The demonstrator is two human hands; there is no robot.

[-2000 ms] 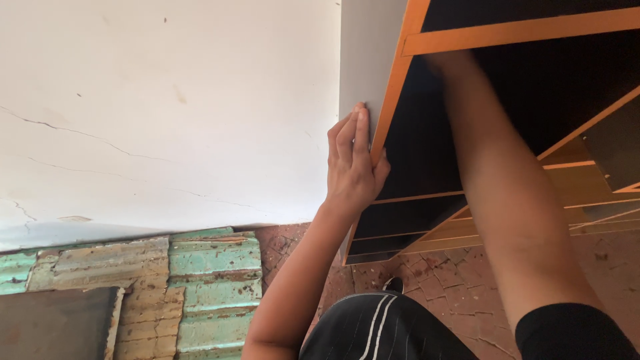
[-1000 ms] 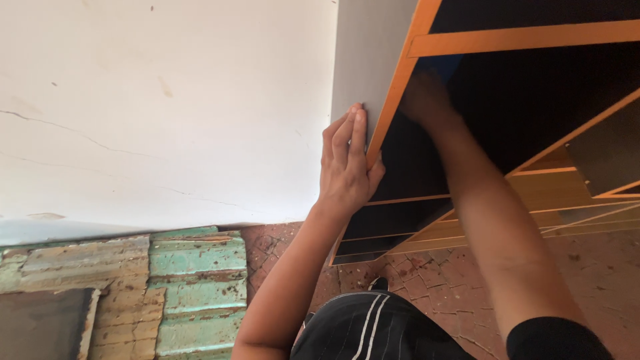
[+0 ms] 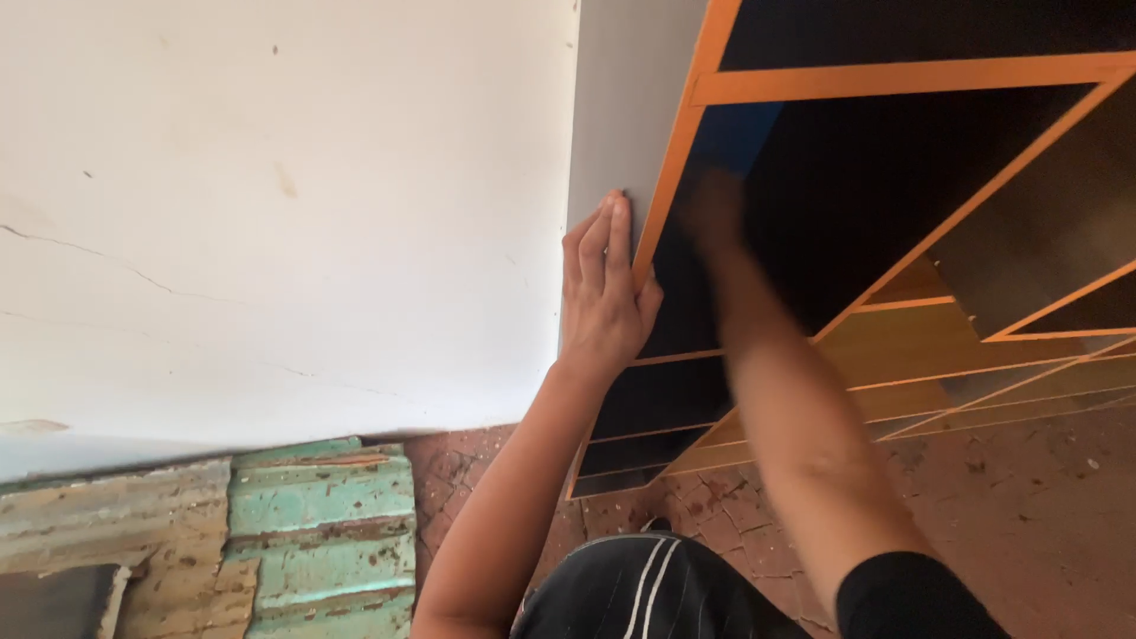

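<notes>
A tall shelf unit with orange front edges (image 3: 825, 84) and dark compartments stands beside a white wall. My left hand (image 3: 608, 288) rests flat on its grey side panel (image 3: 626, 98), fingers pointing up the panel and the thumb round the orange front edge. Inside a dark compartment is my right hand (image 3: 714, 209), blurred and in shadow, close to the inner face of that side. A blue patch (image 3: 737, 133) shows just above it. Whether the right hand holds anything cannot be made out.
The cracked white wall (image 3: 266, 222) runs along the left. Rusty green corrugated metal sheets (image 3: 324, 532) lie at the lower left, with a dark panel (image 3: 58, 603) on them. Reddish paving (image 3: 1021, 497) lies below. More orange-edged shelves with wood-coloured panels (image 3: 905, 342) stand at the right.
My right hand has moved lower inside the compartment, and the blue patch above it has come into sight. My left hand has kept its place on the side panel.
</notes>
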